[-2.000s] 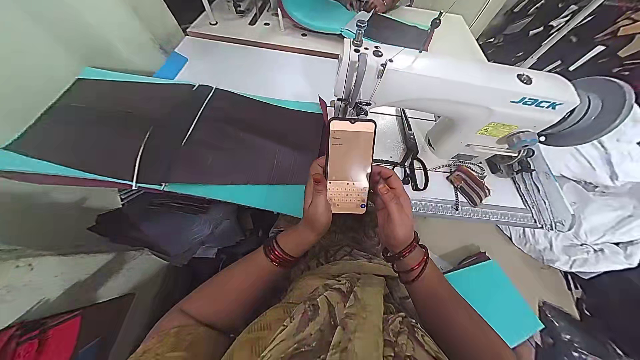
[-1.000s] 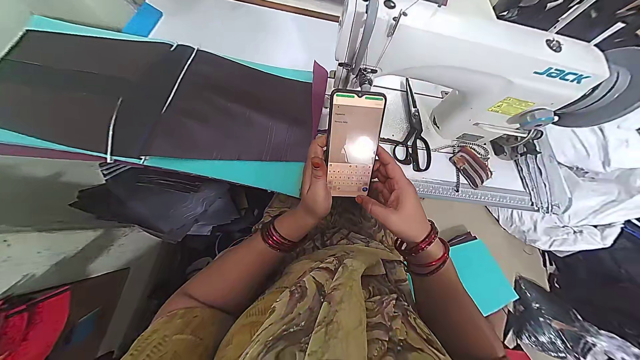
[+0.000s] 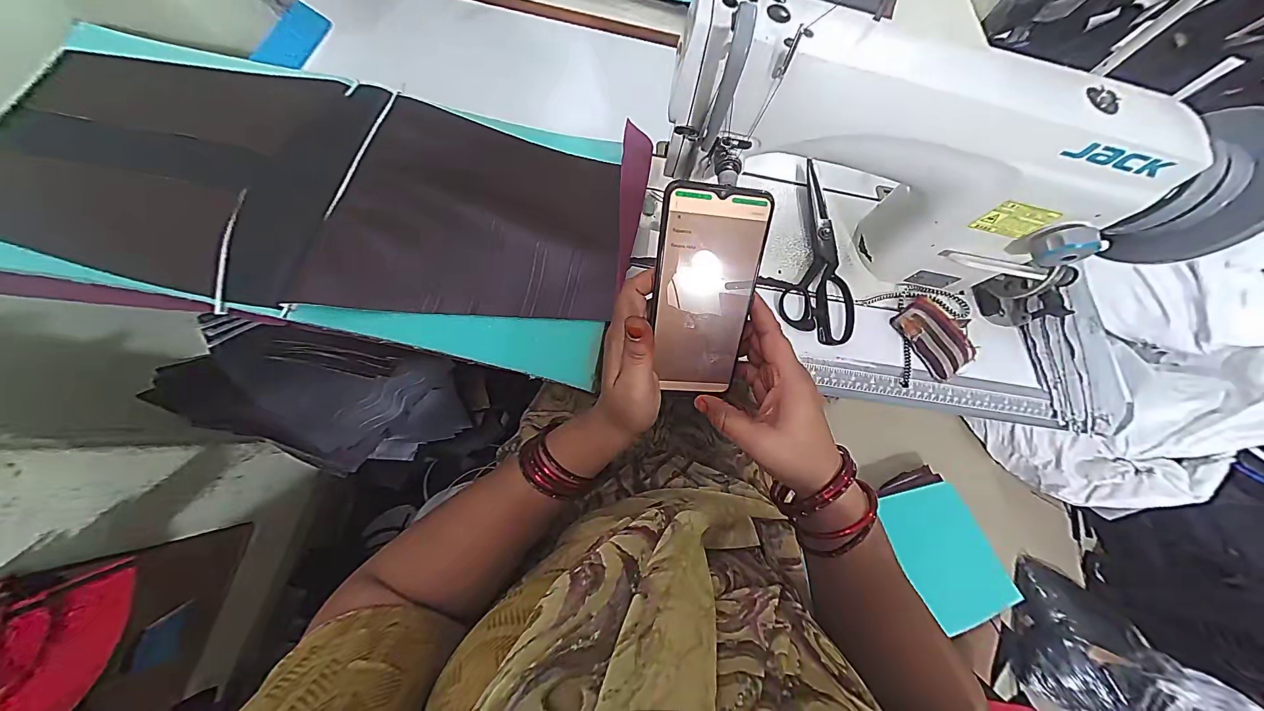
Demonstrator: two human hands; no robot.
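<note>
A smartphone (image 3: 706, 316) with a lit screen and a bright glare spot stands upright between my hands, in front of the needle area of a white Jack sewing machine (image 3: 948, 118). My left hand (image 3: 629, 365) grips its left edge, thumb along the side. At the lower right edge, my right hand (image 3: 785, 405) touches the phone with its fingers behind, its thumb held off just below the corner. Black-handled scissors (image 3: 822, 267) lie on the machine bed right of the phone. Dark fabric panels (image 3: 474, 207) over turquoise sheets (image 3: 454, 346) reach close to my left hand.
A striped fabric bundle (image 3: 933, 336) and a ruler strip (image 3: 918, 385) are on the machine table's front part. Dark cut pieces (image 3: 326, 385) are stacked below left. White cloth (image 3: 1165, 385) hangs at the right, with a turquoise piece (image 3: 948, 553) lower down.
The keyboard shown on the phone's screen earlier is gone. My right thumb has moved off the phone to below its lower corner. The view has shifted somewhat.
</note>
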